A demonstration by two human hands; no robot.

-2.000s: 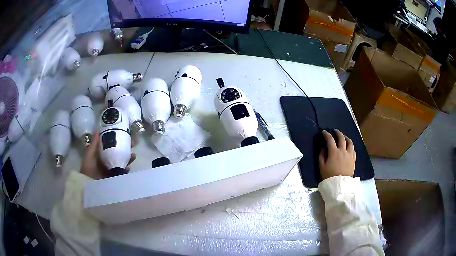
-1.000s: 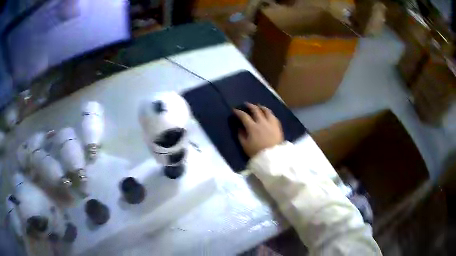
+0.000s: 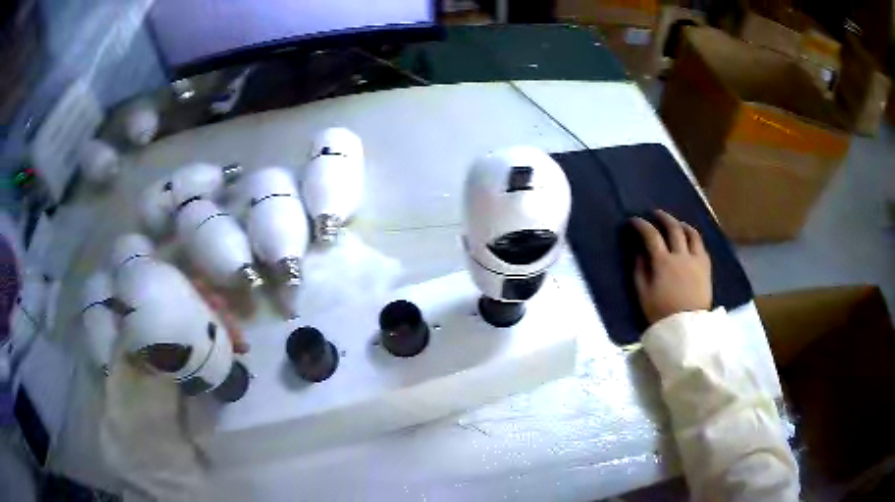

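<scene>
A white socket box lies across the table in the head view. A bulb camera stands in its left socket and another in its right socket. The two middle sockets are open and empty. My left hand is behind the left camera, mostly hidden by it; fingertips show at its right side, and its grip cannot be made out. My right hand rests over the dark mouse on the black mouse pad.
Several loose bulb cameras lie behind the box at left and centre, beside a crumpled white sheet. A monitor stands at the back. Open cartons stand on the floor at right.
The view swung right and came back. Both mounted cameras now look larger with their heads turned differently, and the box's socket openings show. My right hand stays at the mouse.
</scene>
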